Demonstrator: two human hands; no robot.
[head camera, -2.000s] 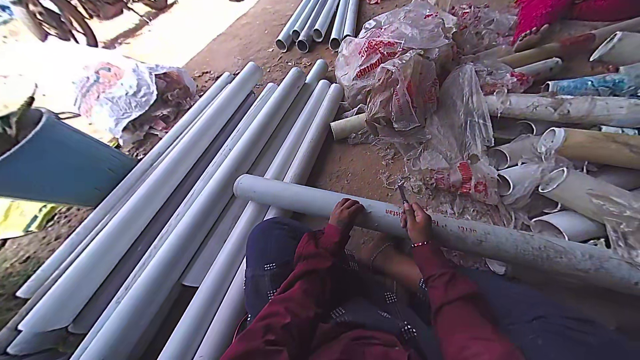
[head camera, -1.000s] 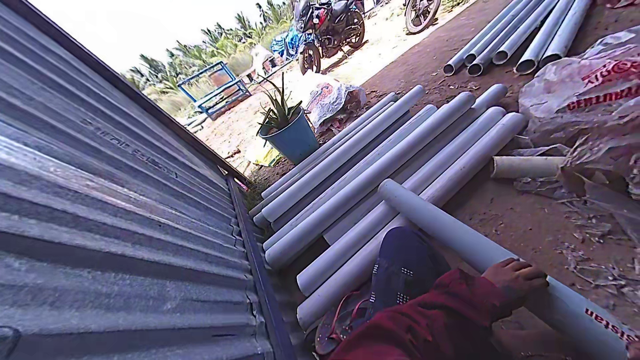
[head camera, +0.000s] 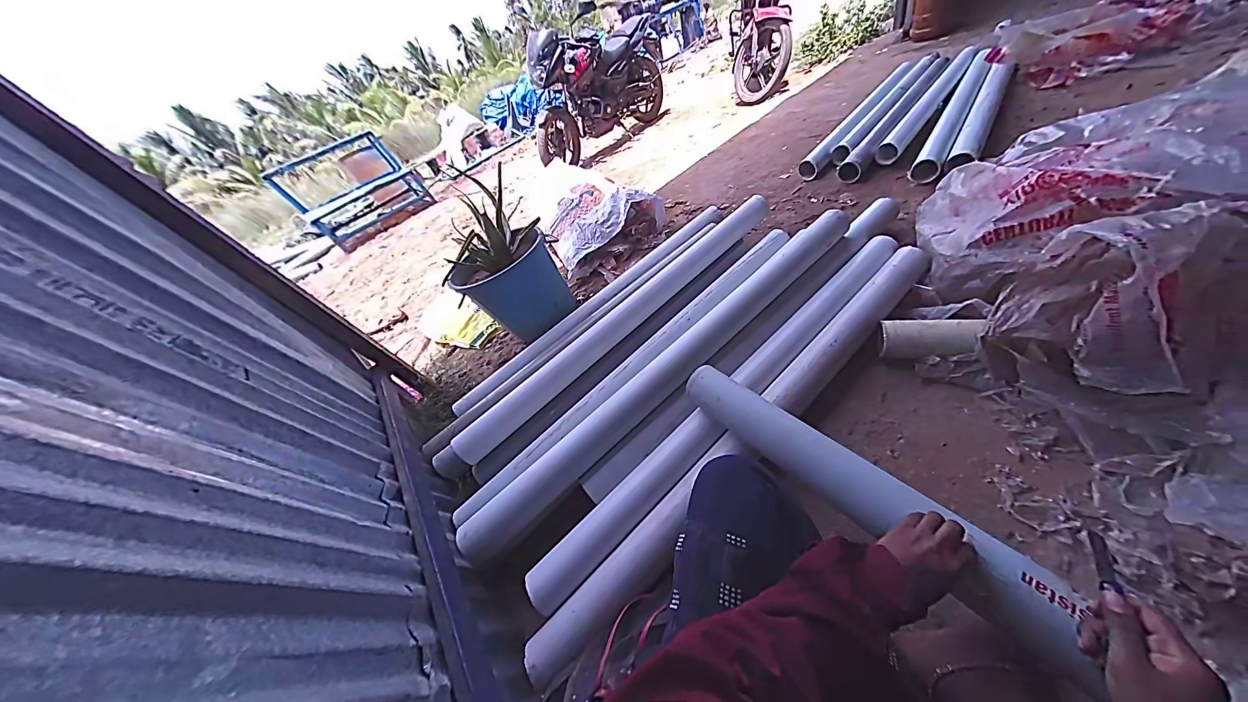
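A grey plastic pipe (head camera: 858, 478) with red printing slants across my lap, its far end resting over other pipes. My left hand (head camera: 926, 551), at the end of a dark red sleeve, lies on this pipe with its fingers curled over the near side. Beside the printing, at the lower right, my right hand (head camera: 1150, 639) grips a small dark tool (head camera: 1102, 561), thin and perhaps a blade, held against or close to the pipe. Several grey plastic pipes (head camera: 653, 380) lie side by side on the ground beyond my knee.
A corrugated metal sheet wall (head camera: 195, 439) rises at the left. Past the pipes stand a blue pot (head camera: 522, 292) with a spiky plant and a motorcycle (head camera: 595, 83). Crumpled printed plastic wrapping (head camera: 1102, 244) covers the right side, near more pipes (head camera: 907, 112) and a short cream pipe (head camera: 931, 338).
The view has swung left since two seconds ago, bringing in the metal wall and motorcycles. My right hand, out of frame one second ago, shows again at the lower right.
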